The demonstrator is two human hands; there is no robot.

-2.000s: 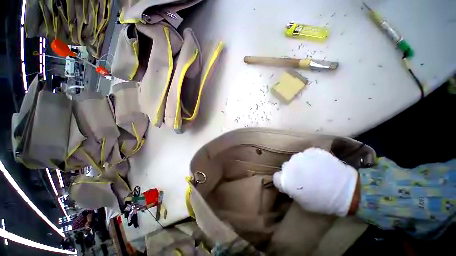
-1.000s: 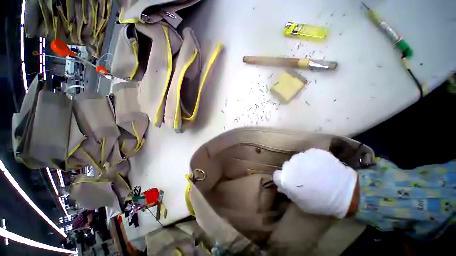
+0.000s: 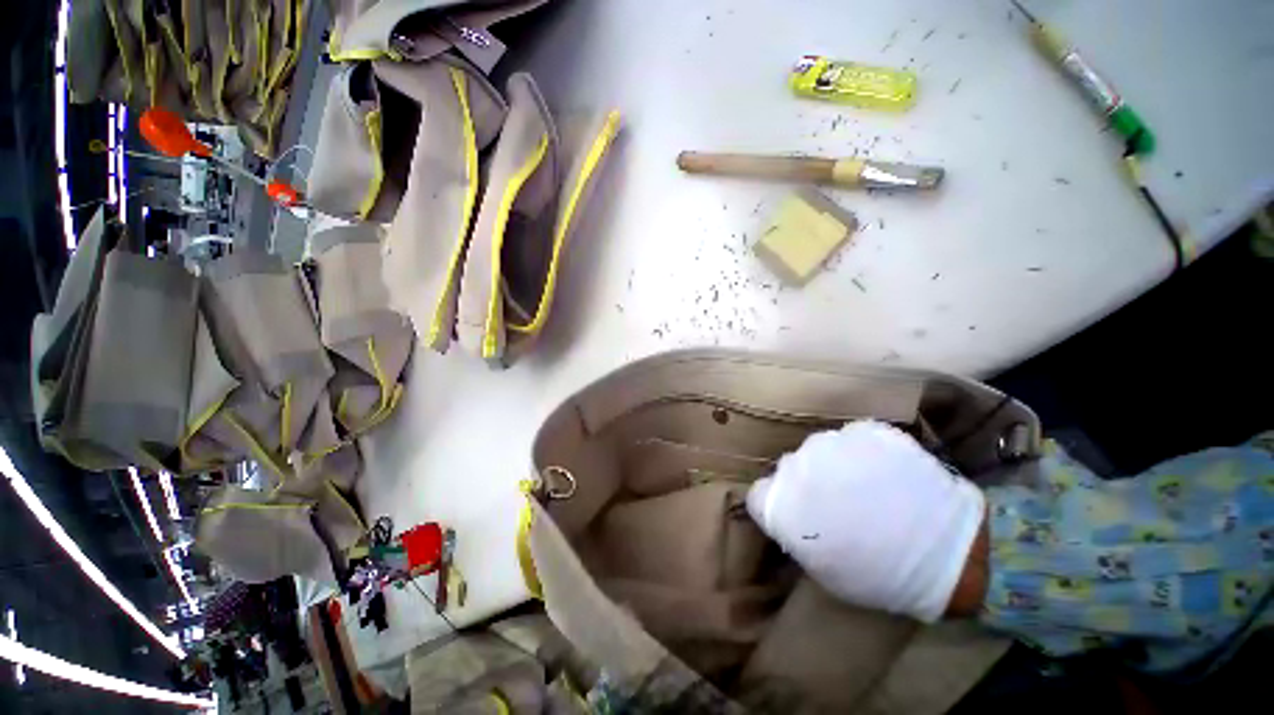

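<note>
The taupe handbag [image 3: 657, 374] lies wide open at the table edge, its inner pocket and a silver D-ring [image 3: 559, 482] showing. My right hand [image 3: 873, 520], in a white glove, is inside the bag mouth with its fingers curled. A small dark tool tip [image 3: 741, 509] shows at its fingertips; the rest is hidden by the fist. My left hand is not in view; only a bit of patterned sleeve [image 3: 654, 687] shows at the bottom edge, beside the bag.
On the white table [image 3: 587, 335] lie a yellow lighter [image 3: 855, 84], a wooden-handled brush [image 3: 782, 169], a tan block [image 3: 803, 240], a green pen-like tool with black cord [image 3: 1090, 87] and dark thread scraps. Yellow-edged bag pieces [image 3: 140, 356] are heaped at the left.
My right hand has turned slightly, with its fingertips a little further left and its wrist a little lower. The bag's upper rim has shifted slightly. The loose tools keep their places.
</note>
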